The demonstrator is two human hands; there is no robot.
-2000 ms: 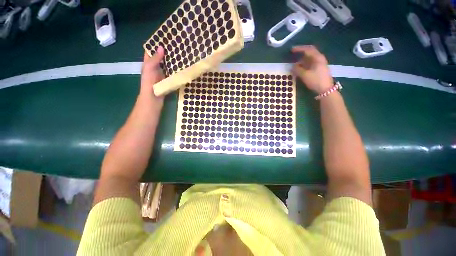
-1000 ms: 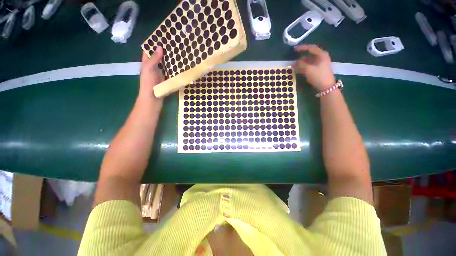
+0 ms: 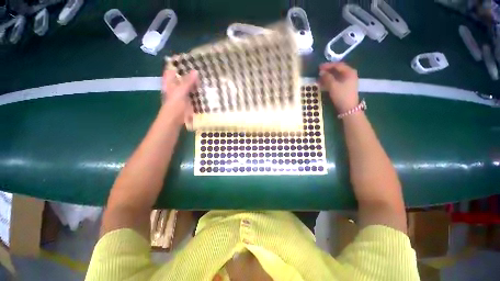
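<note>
My left hand [image 3: 180, 90] grips the left end of a thick stack of dot sheets [image 3: 246, 77], cream-edged with rows of black dots. The stack is blurred and raised over the flat sheet. An adhesive dot sheet [image 3: 260, 153] lies on the green surface below, its upper left part hidden by the stack. My right hand [image 3: 340, 85] is at the flat sheet's top right corner, fingers bent. Whether its fingertips hold the sheet's corner cannot be told.
The green belt [image 3: 82, 137] has a curved white strip [image 3: 109, 84] across it. Several white plastic housings lie beyond the strip, one [image 3: 344, 43] behind my right hand, another [image 3: 430, 62] farther right. A cardboard box [image 3: 427, 230] is below the right edge.
The stack has moved down and right and tilted, covering more of the flat sheet. My left hand has moved slightly right and down. The white housings have shifted right.
</note>
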